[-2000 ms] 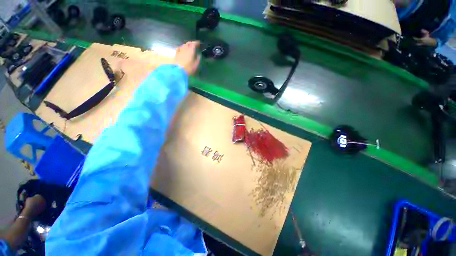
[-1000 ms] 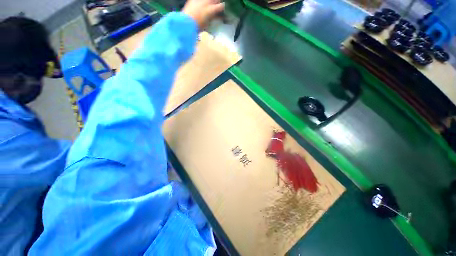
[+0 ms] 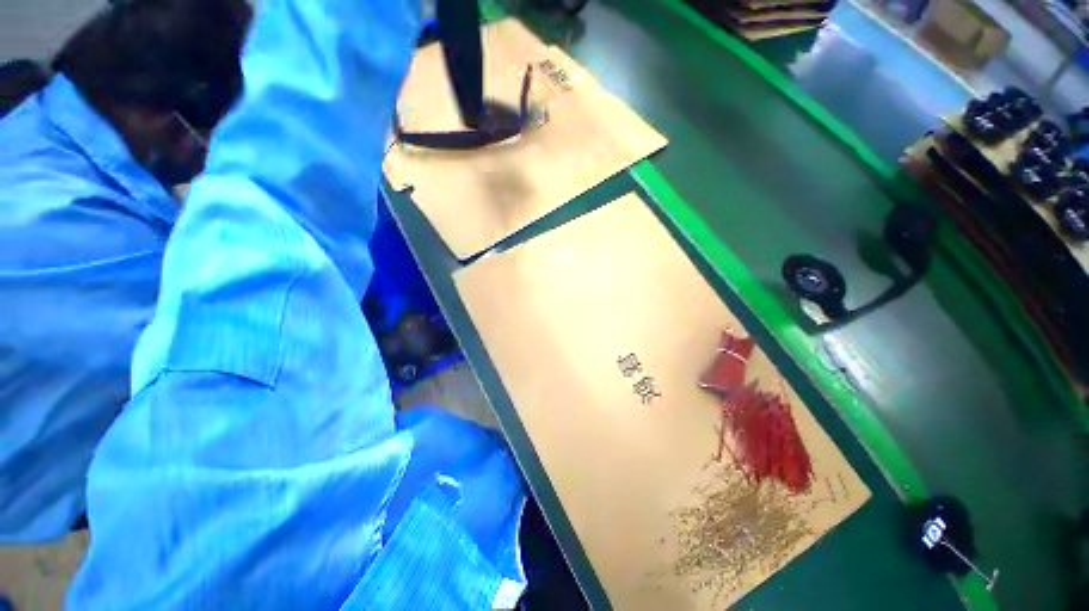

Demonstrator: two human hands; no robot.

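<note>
My left sleeve (image 3: 322,131) reaches up to the top edge; the hand is cut off there. My right hand is out of the picture. Below the top edge a black headband strip (image 3: 463,60) comes down over the far tan sheet (image 3: 573,155); what holds it is hidden. Another black curved headband (image 3: 460,137) is behind its lower end. On the near cardboard sheet (image 3: 549,322) are a tied red wire bundle (image 3: 728,360), loose red wires (image 3: 767,439) and a scattered gold-brown patch (image 3: 740,531).
A headphone (image 3: 814,279) lies on the green conveyor (image 3: 752,155). A black reel with a silver T-shaped stem (image 3: 934,531) stands at lower right. Black ear cups (image 3: 1039,149) sit on stacked boards at right. A person in blue (image 3: 72,298) bends close at left.
The view has turned toward the left. My left hand, earlier seen over the conveyor, has gone out past the top edge. A black strip now shows over the far sheet.
</note>
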